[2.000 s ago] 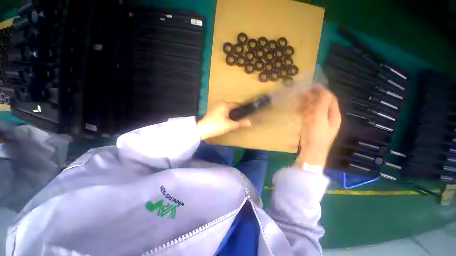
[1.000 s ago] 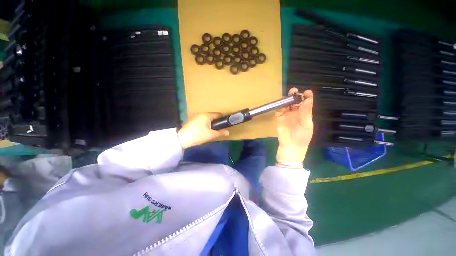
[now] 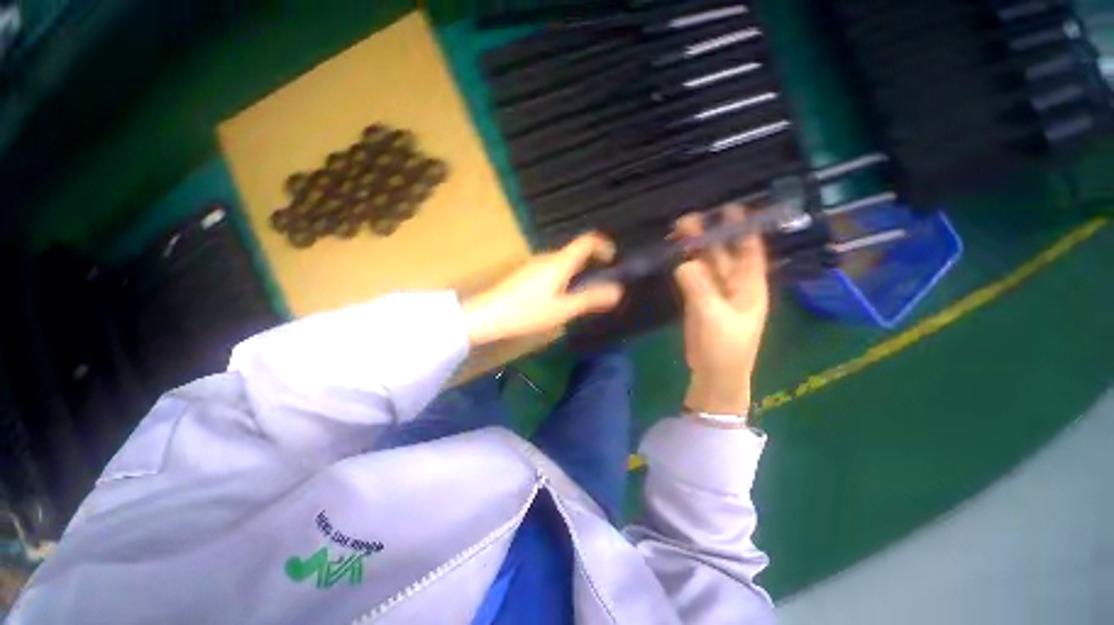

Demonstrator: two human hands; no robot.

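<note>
A tubular rod assembly [image 3: 657, 259], black and blurred by motion, lies slanting over the near part of the slotted parts tray [image 3: 586, 134]. My left hand [image 3: 538, 293] is at its left end, with thumb and fingers around it. My right hand [image 3: 723, 287] holds it further right, palm up with bent fingers. Its right end is blurred against the tray and hard to make out. Several silver-ended rods lie side by side in the tray. Small dark rings [image 3: 360, 183] lie in a loose cluster on the tan work board [image 3: 452, 250].
A blue plastic basket [image 3: 898, 275] is below the tray's right side. More black trays stand at far right [image 3: 977, 110] and at left [image 3: 159, 293]. A yellow line [image 3: 953, 330] crosses the green floor.
The view has turned and shifted right. Both hands and the rod assembly have moved from over the tan board to over the right-hand tray. The rings still lie on the board.
</note>
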